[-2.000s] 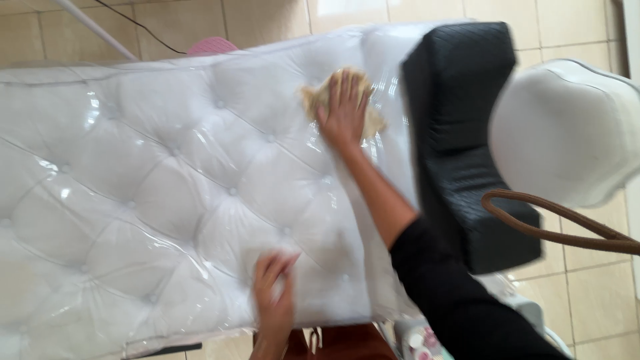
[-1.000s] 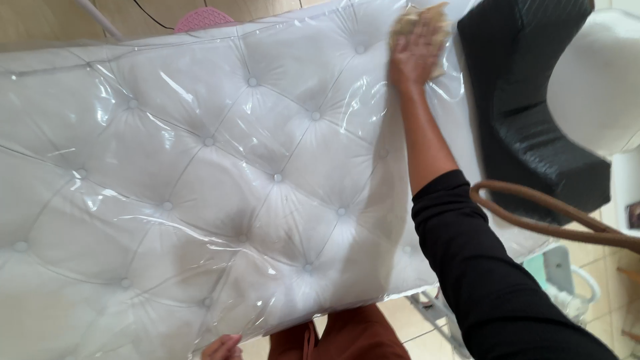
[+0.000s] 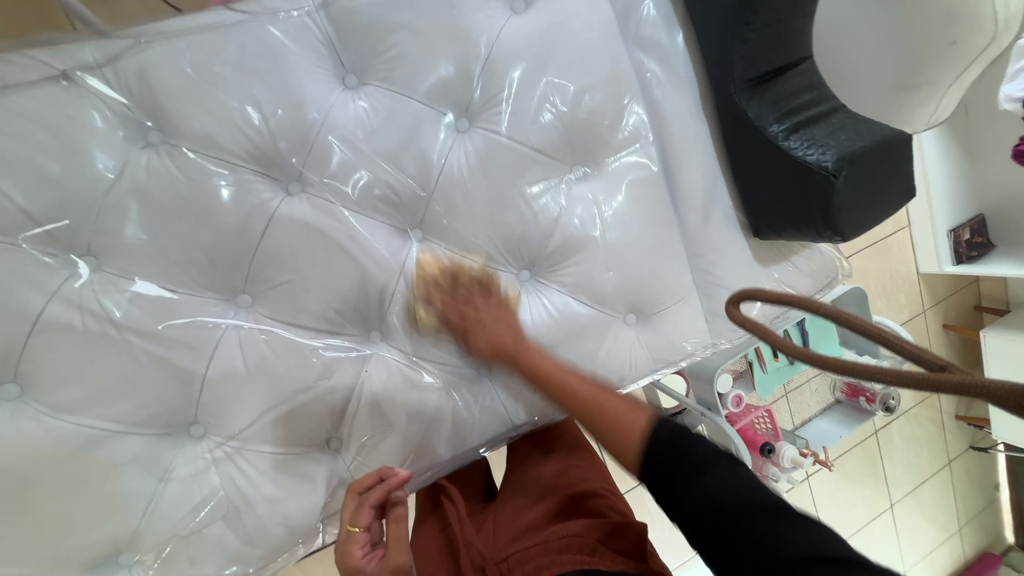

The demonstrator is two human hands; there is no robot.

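Observation:
A tufted white padded bed [image 3: 336, 264] under clear plastic fills most of the head view. My right hand [image 3: 476, 312], blurred, presses a yellowish cloth [image 3: 428, 300] onto the plastic, right of the middle of the padding. The cloth is partly hidden beneath the fingers. My left hand [image 3: 376, 520], with a ring on one finger, is at the bed's near edge, its fingers curled. Nothing shows clearly between its fingertips; whether it touches the plastic cannot be told.
A black curved cushion [image 3: 800, 160] lies at the bed's right end, beside a white seat [image 3: 896, 56]. A trolley [image 3: 848, 420] with bottles, a pink basket [image 3: 756, 428] and tools stands below right. A brown cord loop [image 3: 840, 320] hangs in front. White shelving [image 3: 952, 208] is at right.
My right hand has brought the cloth from the far side of the bed, near the black cushion, toward the near edge. The view has shifted and moved closer.

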